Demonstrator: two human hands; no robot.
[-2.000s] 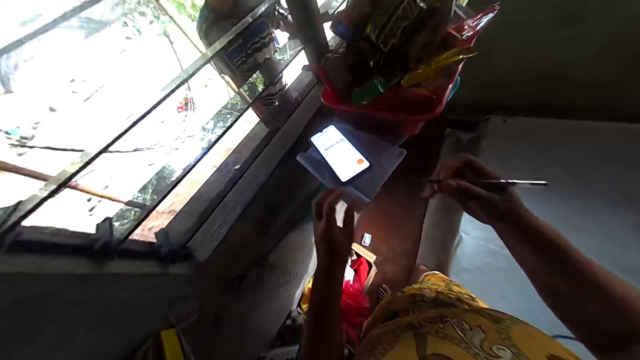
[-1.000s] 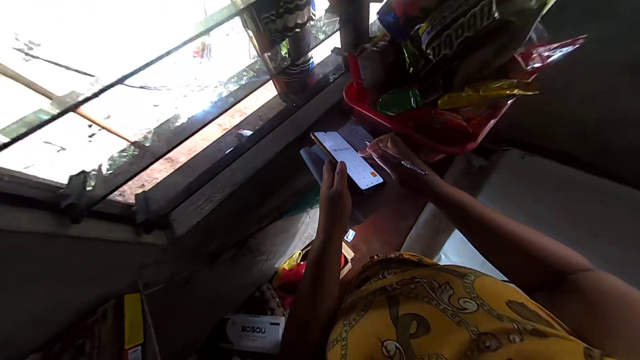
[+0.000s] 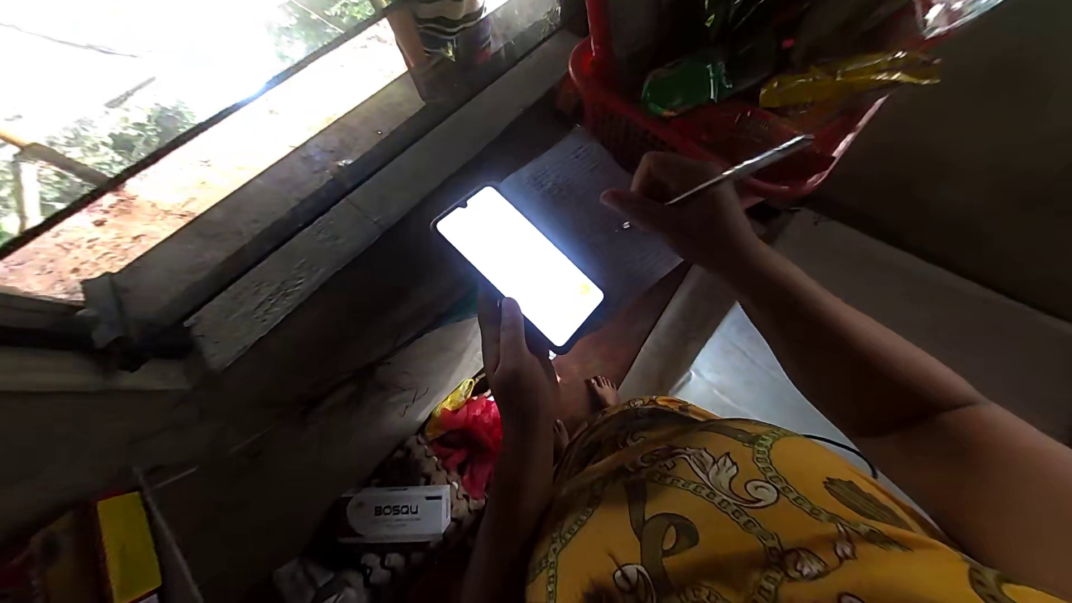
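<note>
A smartphone [image 3: 519, 264] with a bright, washed-out screen is held tilted by my left hand [image 3: 519, 360], the thumb along its lower edge. Behind and to the right of the phone lies an open paper notebook [image 3: 586, 180] with faint handwriting. My right hand [image 3: 691, 209] grips a slim pen [image 3: 754, 167] above the notebook's right side, near a red basket. The pen's tip is near my fingers and does not seem to touch the page. My left hand's fingers are partly hidden behind the phone.
The red plastic basket [image 3: 645, 126] holds green and yellow packets at the top right. A window with a ledge [image 3: 285, 276] runs along the left. Below are a white box [image 3: 398, 512], a red plastic bag [image 3: 471, 440] and a yellow-sided box [image 3: 127, 544].
The phone, lying on the notebook two seconds ago, is now held up in my left hand. My right hand, over the phone's edge one second ago, has moved off to the right with the pen.
</note>
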